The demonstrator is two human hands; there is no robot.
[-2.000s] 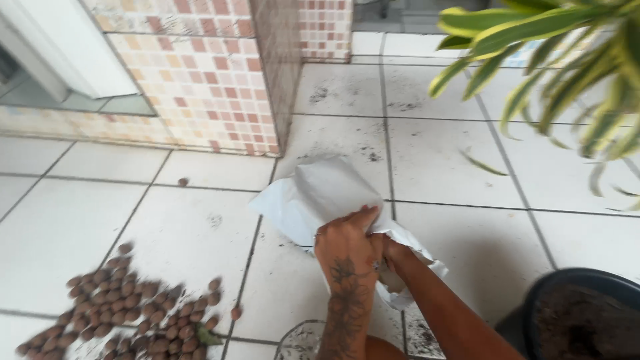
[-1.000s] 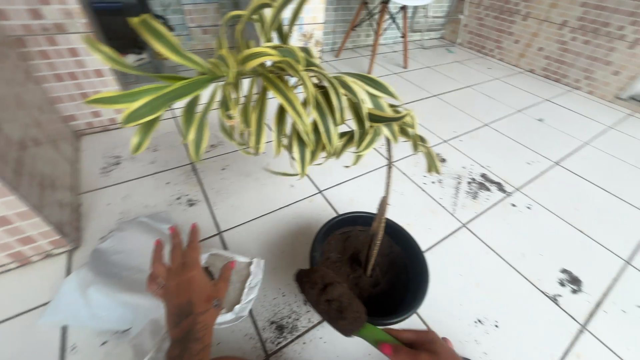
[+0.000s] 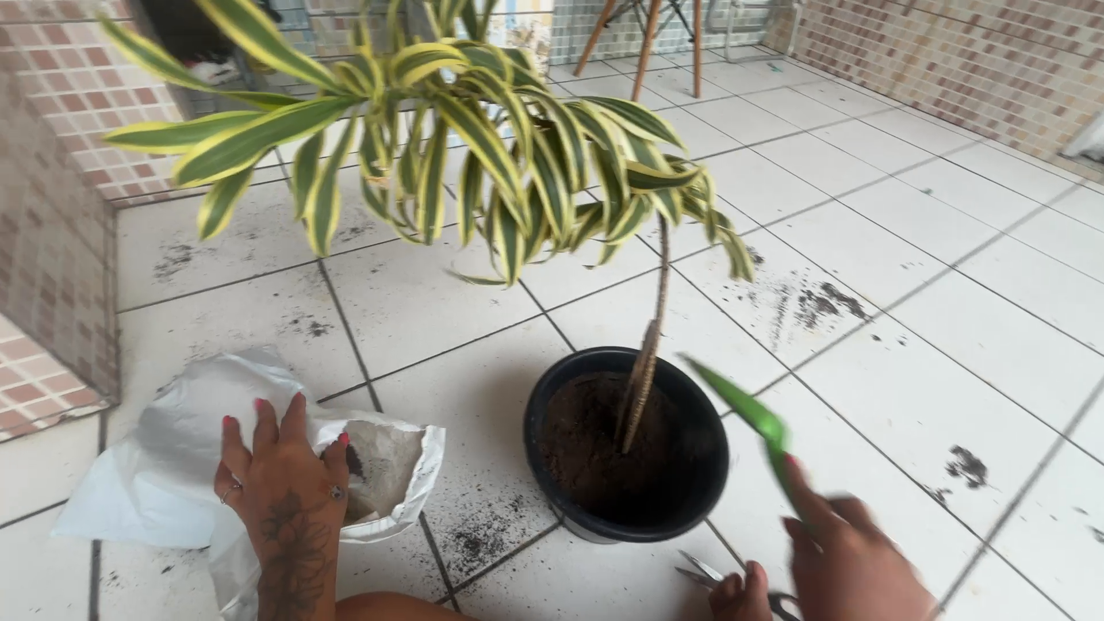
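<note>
My left hand [image 3: 289, 483] lies with spread fingers on a white plastic bag [image 3: 203, 431], its thumb beside the bag's open mouth, where some dark soil shows. My right hand [image 3: 849, 548] grips the handle of a green hand trowel [image 3: 749, 405], held just right of a black plastic pot [image 3: 714, 466]. The trowel's blade is seen nearly edge-on, with no load of soil visible on it. Brown soil [image 3: 578, 440] fills part of the pot around a thin, bare stem [image 3: 642, 388]. Its long green-and-yellow leaves [image 3: 517, 164] arch over to the left.
Scissors [image 3: 703, 569] lie on the white tiled floor [image 3: 448, 345] below the pot, partly hidden by bare toes [image 3: 742, 595]. Loose soil [image 3: 479, 539] is scattered between bag and pot, with more patches [image 3: 828, 302] at the right. A mosaic-tiled pillar [image 3: 52, 233] stands left; wooden chair legs [image 3: 647, 52] are behind.
The trowel held a heap of soil over the pot's left side one second ago; it has moved to the pot's right, without the heap. The left hand remains on the bag.
</note>
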